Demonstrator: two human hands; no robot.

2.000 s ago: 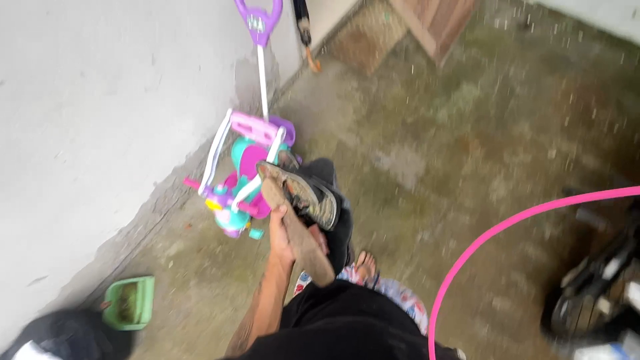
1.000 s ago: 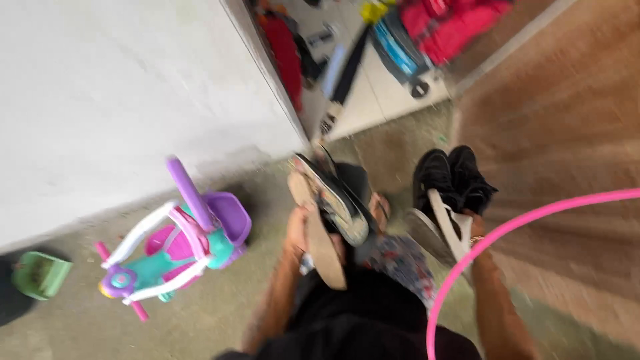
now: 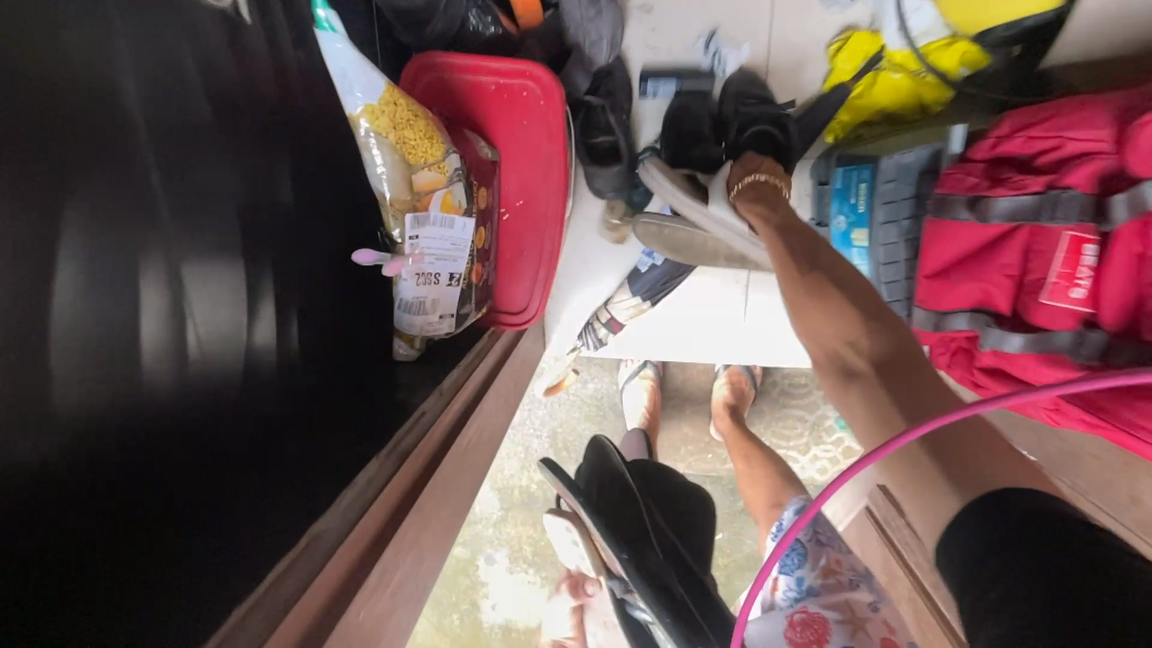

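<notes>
My right hand (image 3: 758, 184), with a bracelet at the wrist, reaches over the white tiled floor. It holds a pair of light slide sandals (image 3: 688, 202) and is at a pair of black shoes (image 3: 729, 121), whose heels lie under the fingers. Low in the view my left hand (image 3: 576, 607) is closed around several dark flip-flops (image 3: 630, 531) and a pale-soled sandal (image 3: 571, 543), stacked together. Part of that hand is cut off by the frame's bottom edge. Another dark shoe (image 3: 605, 135) is on the tiles, left of the black pair.
A red plastic lid (image 3: 531, 180) with food bags (image 3: 405, 144) is at the left, beside a wooden door frame (image 3: 432, 522). A folded umbrella (image 3: 634, 301) lies at the doorway. To the right are a red bag (image 3: 1008, 216) and a grey case (image 3: 900, 216). A pink hose-like loop (image 3: 832, 504) crosses in front.
The view has moved from the yard with the toy tricycle to the doorway. My right hand has come into view with shoes and slides, and they are now over the tiled floor.
</notes>
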